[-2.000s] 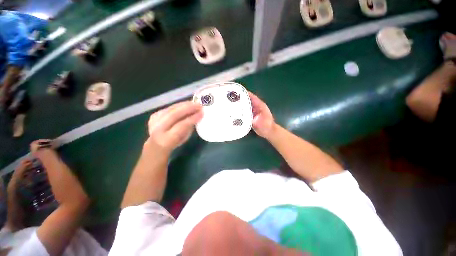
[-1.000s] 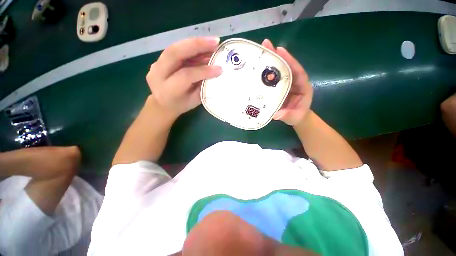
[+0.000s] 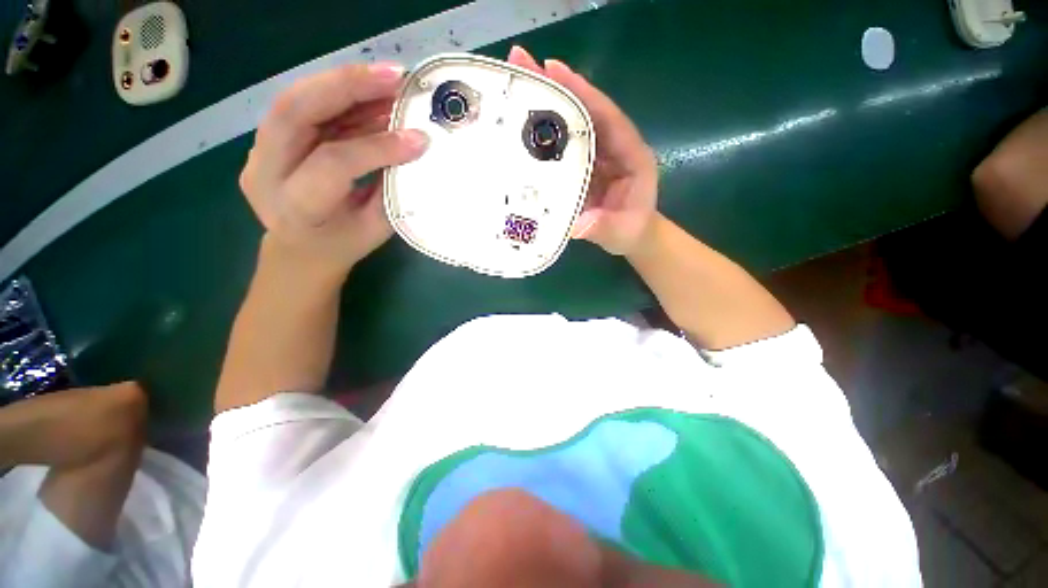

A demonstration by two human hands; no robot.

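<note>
A cream rounded-square front shell [image 3: 460, 190] is held up in front of me with its inside facing me. Two dark round inserts sit near its far edge, the left one [image 3: 455, 105] and the right one [image 3: 545, 136]. A small dark reddish square grille [image 3: 521, 229] shows at its near right part. My left hand [image 3: 328, 161] grips the shell's left edge, with thumb and fingers at the upper left corner. My right hand [image 3: 615, 161] holds the right edge, its fingers partly hidden behind the shell. No blue board is visible in it.
A pale metal rail [image 3: 218, 161] divides the green surface. A cream unit [image 3: 151, 52] lies on the belt beyond it. A white oval disc [image 3: 878, 48] and another cream unit [image 3: 983, 17] lie to the right. People's arms show at left and right; a shiny bag [image 3: 29, 345] is far left.
Over two seconds the shell has come closer to the camera, turned slightly and now shows its inside more clearly. In the last second it and both hands moved left and slightly up in view.
</note>
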